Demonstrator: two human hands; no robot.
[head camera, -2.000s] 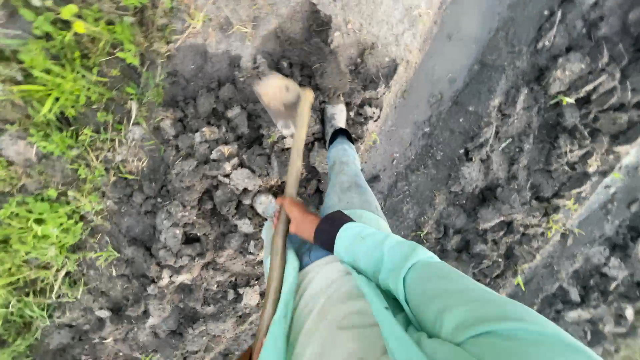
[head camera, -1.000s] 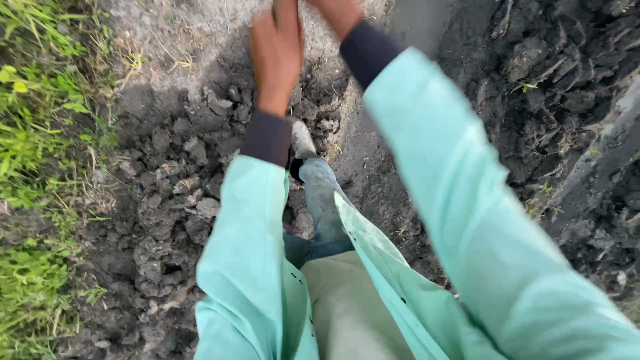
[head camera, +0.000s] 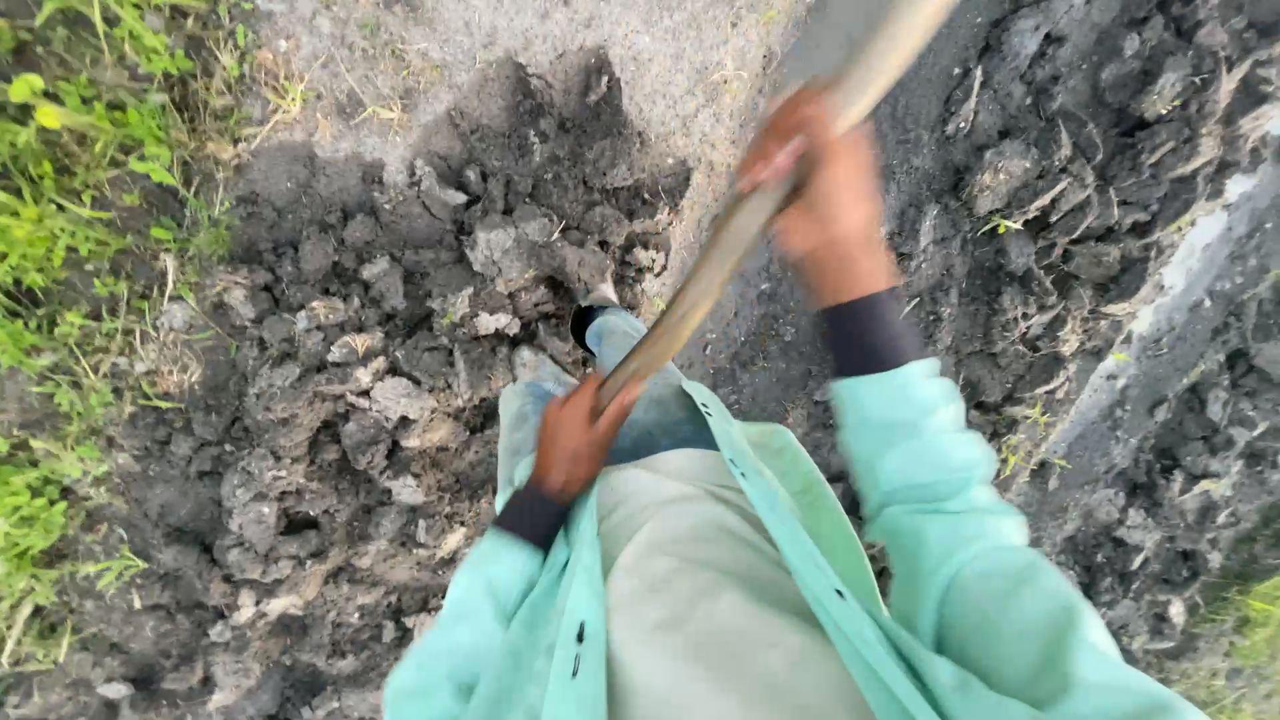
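Note:
Both hands grip a long curved wooden tool handle (head camera: 690, 300) that slants from my waist up past the top edge of the view. My left hand (head camera: 580, 435) is closed round its lower end, close to my body. Higher up, my right hand (head camera: 825, 190) holds the shaft and is blurred. The tool's head is out of view. Dark broken clods of soil (head camera: 350, 400) lie beneath and left of the handle, and my shoe (head camera: 597, 295) is partly hidden among them.
Green grass and weeds (head camera: 70, 200) line the left side. Pale unbroken ground (head camera: 480, 40) lies at the top. To the right run a smooth grey strip (head camera: 760, 330) and a rough dark soil bank (head camera: 1080, 220) with roots.
My hands were close together at the top one second ago; now they are apart, the left one down near my waist. The handle has come back into fuller view, tilted to the upper right.

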